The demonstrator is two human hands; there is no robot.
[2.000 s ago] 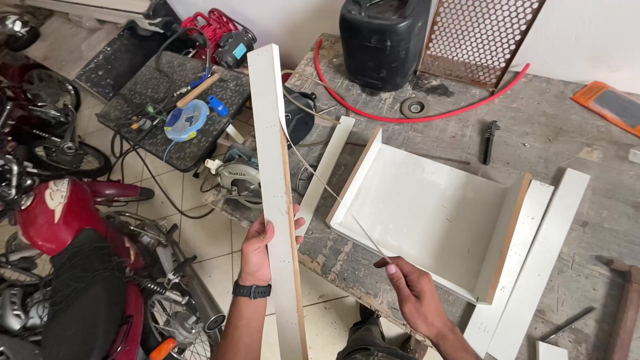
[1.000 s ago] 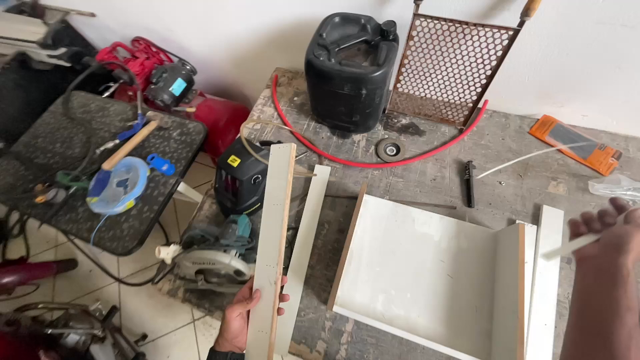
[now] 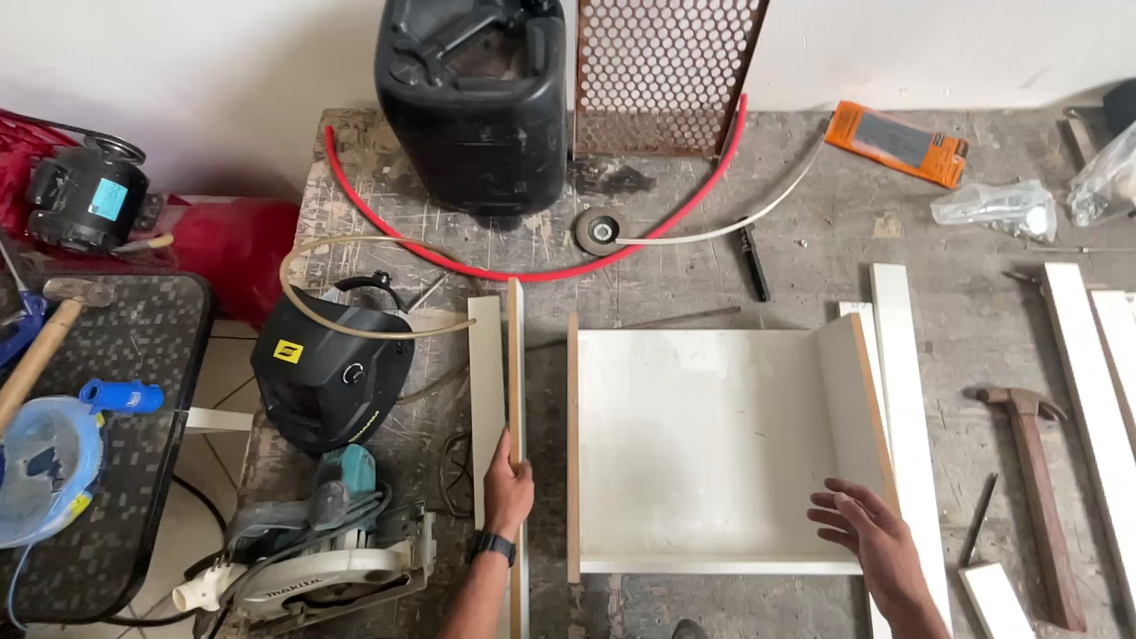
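Note:
My left hand (image 3: 508, 486), with a black watch at the wrist, grips a long white board (image 3: 517, 373) on its narrow edge, just left of an open white box (image 3: 701, 444). Another white strip (image 3: 485, 390) lies alongside it on the left. Over the lower right corner of the box hovers my right hand (image 3: 856, 524), fingers apart and holding nothing. A thin whitish strip (image 3: 745, 222) curves on the workbench between a grinding disc (image 3: 598, 231) and an orange package (image 3: 896, 144).
A circular saw (image 3: 328, 550) and a welding helmet (image 3: 328, 368) occupy the bench's left side. Behind are a black jerrycan (image 3: 475, 106), a red hose (image 3: 497, 275) and a perforated metal panel (image 3: 670, 75). At right lie a claw hammer (image 3: 1038, 497) and white boards (image 3: 1096, 417).
The thin strip that was in my right hand now lies on the bench, and that hand is empty over the box. The board in my left hand now stands on edge beside the box.

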